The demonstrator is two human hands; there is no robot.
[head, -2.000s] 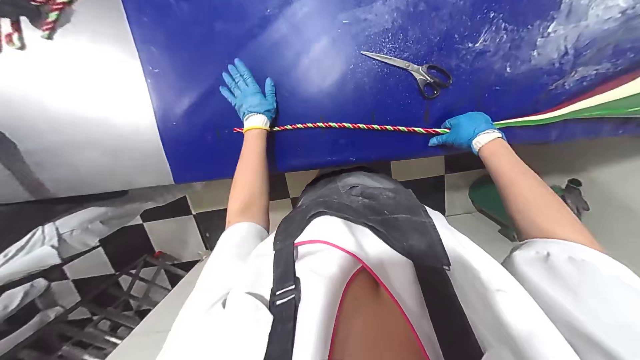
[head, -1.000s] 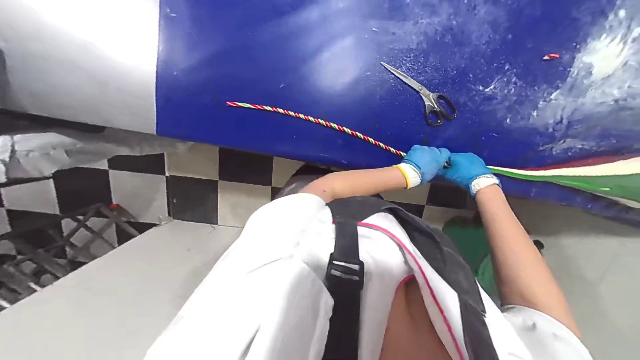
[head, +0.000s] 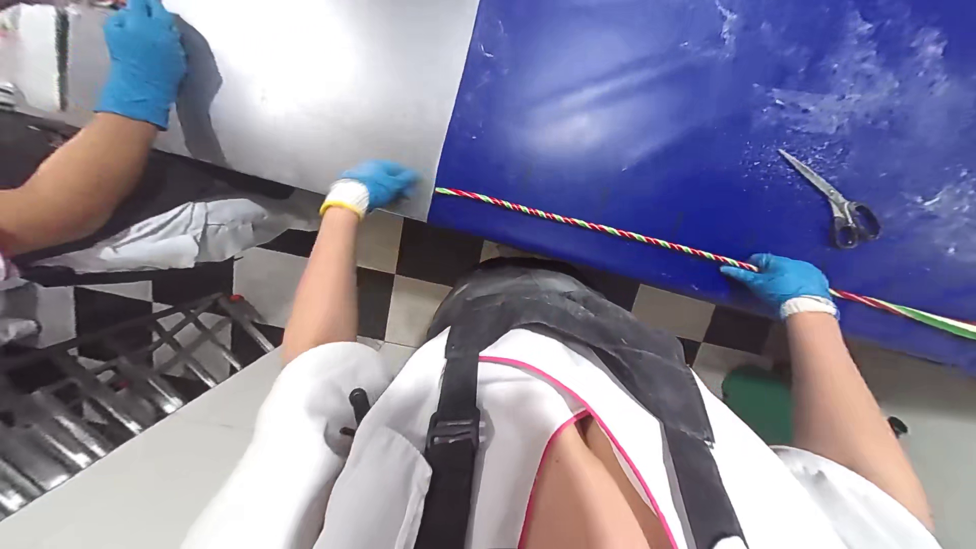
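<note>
A thin rope twisted in red, green and white (head: 579, 223) lies along the near edge of the blue work surface. My right hand (head: 781, 280), in a blue glove, rests over the rope toward its right part, fingers around it; beyond the hand the strands widen into flatter red, green and white bands. Just left of the rope's left tip, my left hand (head: 380, 183), gloved in blue and slightly blurred, is over the edge of the metal surface; its fingers look bent and whether anything is in them cannot be told. Scissors with black handles (head: 837, 200) lie partly opened behind the right hand.
A co-worker's blue-gloved hand (head: 145, 65) is over the metal table (head: 320, 84) at the upper left. A metal rack (head: 137, 374) stands on the lower left, above a checkered floor (head: 438, 248). A green object (head: 759, 404) is below the right forearm.
My left hand has left my right hand's side and moved left past the rope's tip. A co-worker's hand has come into view. The view has shifted left.
</note>
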